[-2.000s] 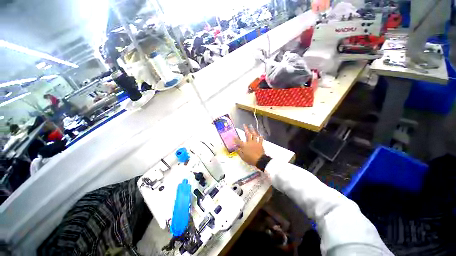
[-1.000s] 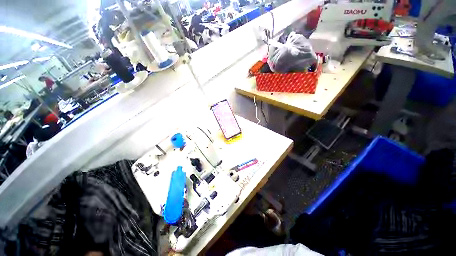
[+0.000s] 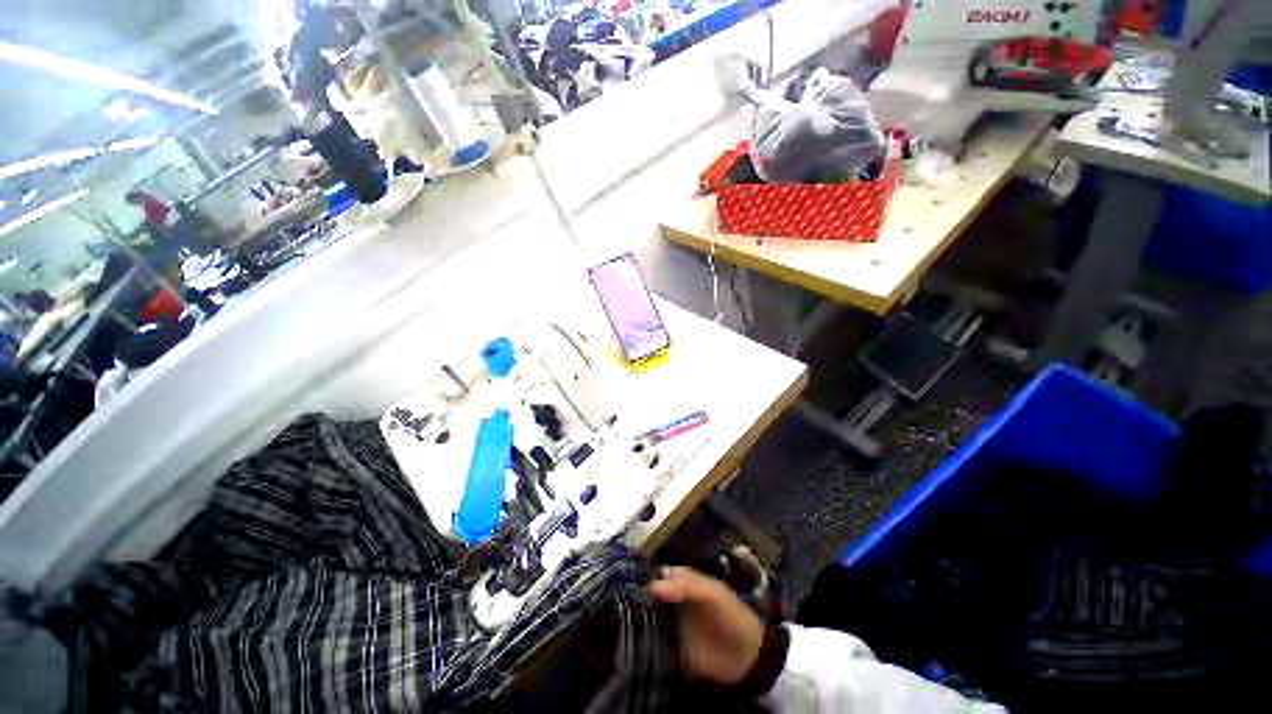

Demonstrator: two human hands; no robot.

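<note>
The dark plaid garment (image 3: 300,621), looking striped, lies in a heap left of the overlock machine (image 3: 433,453) and runs across its front edge. My right hand (image 3: 712,624) is at the machine's front right, its fingers closed on the garment's edge. My left hand is not visible; fabric fills the lower left. The blue guard (image 3: 486,477) stands over the machine, with the small blue knob (image 3: 498,357) behind it. The smartphone (image 3: 631,308) stands upright, its screen lit pink. The pink-and-blue slim tool (image 3: 674,428) lies right of the machine.
The blue bin (image 3: 1025,446) with dark garments stands at the right. A red patterned box (image 3: 802,209) with a grey bag is on the neighbouring table (image 3: 893,265). A white sewing machine (image 3: 977,63) stands behind it. Thread cones (image 3: 447,119) are behind the low partition.
My right hand has left the phone area, dropped out of the frame, and now holds the garment at the machine's front. The garment has spread right across the machine's front edge. The phone screen display has changed.
</note>
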